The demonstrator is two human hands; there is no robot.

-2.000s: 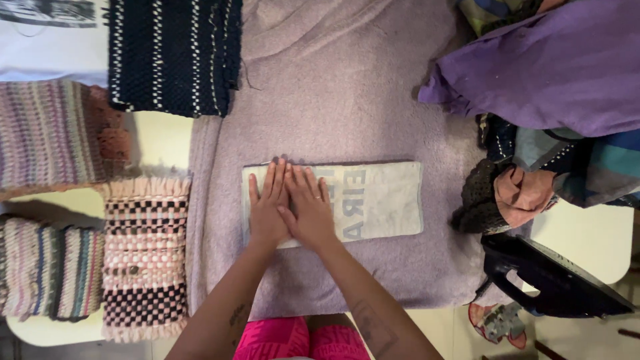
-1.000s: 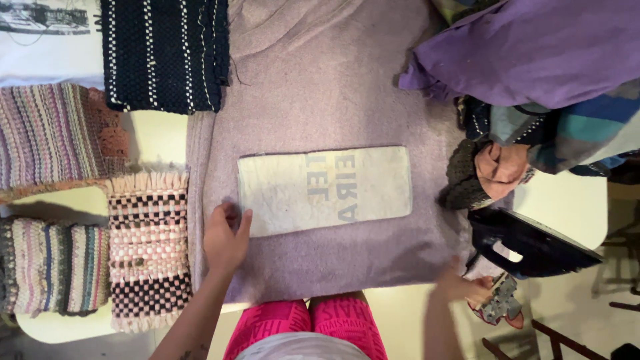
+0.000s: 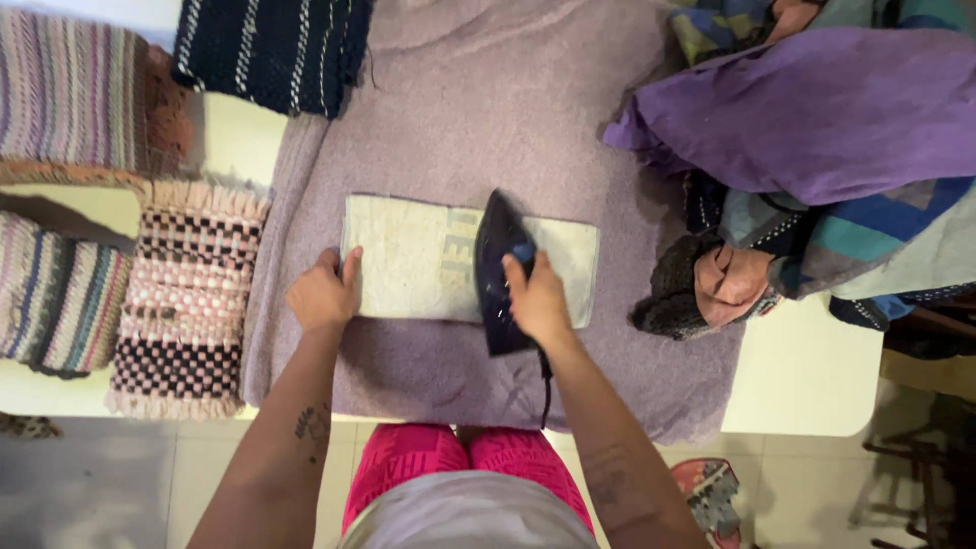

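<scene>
A folded white cloth (image 3: 412, 259) with faint grey lettering lies flat on a mauve towel (image 3: 473, 114). My right hand (image 3: 537, 297) grips the handle of a dark clothes iron (image 3: 496, 305), which rests over the right half of the cloth, its tip pointing away from me. The iron hides part of the lettering, and its cord hangs toward the near edge. My left hand (image 3: 324, 293) is at the cloth's left edge, thumb on or beside the edge and fingers bent; whether it pinches the fabric is hard to see.
To the left lie a pink and black woven mat (image 3: 183, 305), two striped woven pieces (image 3: 69, 99) and a navy woven piece (image 3: 267, 53). A heap of fabrics with a purple cloth (image 3: 801, 114) stands at the right. The white table (image 3: 808, 374) ends near my legs.
My right hand has taken hold of the iron and brought it from the table's right side onto the cloth. Earlier, both hands lay flat on the cloth; the left then moved to its left edge.
</scene>
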